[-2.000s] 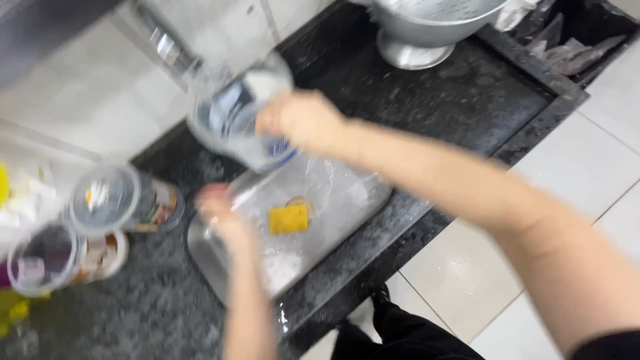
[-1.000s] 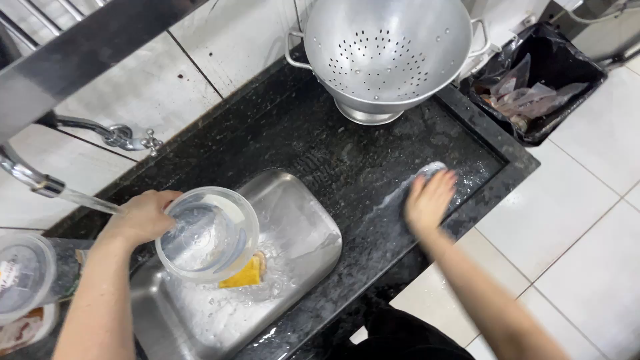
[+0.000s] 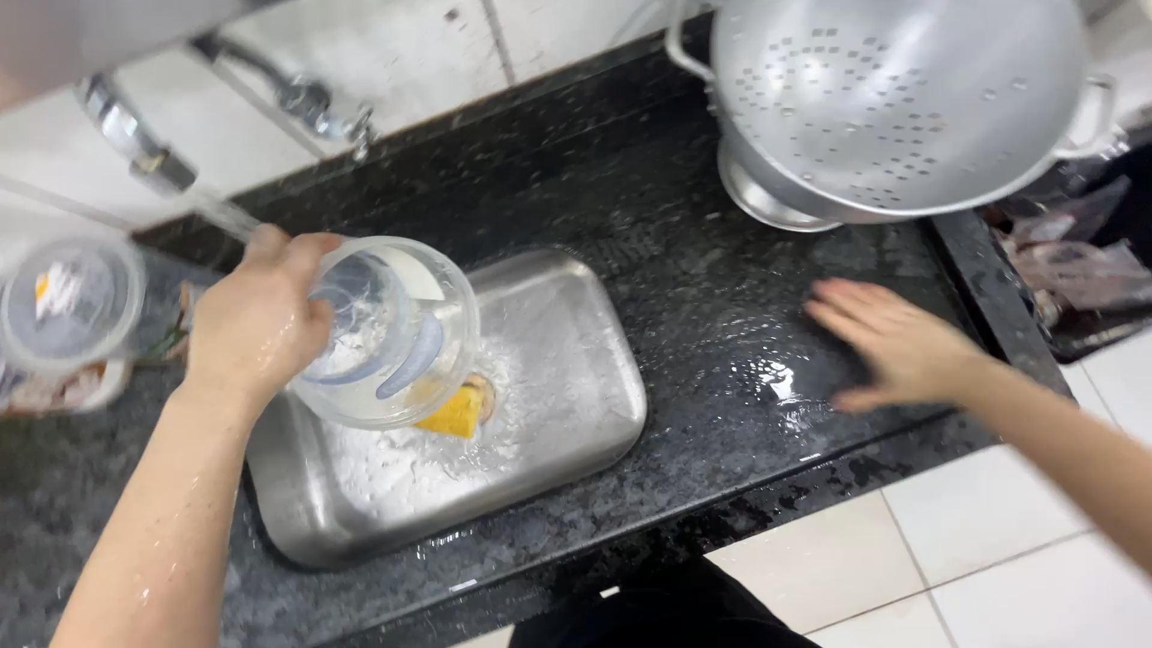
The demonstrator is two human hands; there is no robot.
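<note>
My left hand [image 3: 261, 315] grips the rim of a clear plastic tub [image 3: 432, 360], tilted over the steel sink basin [image 3: 558, 360]. Water from the metal faucet [image 3: 135, 135] runs down by that hand. Below the tub, a yellow sponge [image 3: 454, 414] lies in the basin beside the drain. My right hand [image 3: 891, 346] is spread with its fingers apart over the wet dark stone counter [image 3: 720, 315], right of the basin; it holds nothing, and whether it touches the stone is unclear.
A large aluminium colander [image 3: 900, 108] stands on the counter at the back right. Beyond the counter's right end is a black-lined bin [image 3: 1089, 261] with plastic waste. Lidded plastic tubs [image 3: 72, 301] stand at the left. A tap valve [image 3: 315, 103] juts from the tiled wall.
Two seconds ago both hands were over the sink; my right hand has since gone to the counter on the right. White foam under it one second ago no longer shows. My left hand keeps the tub.
</note>
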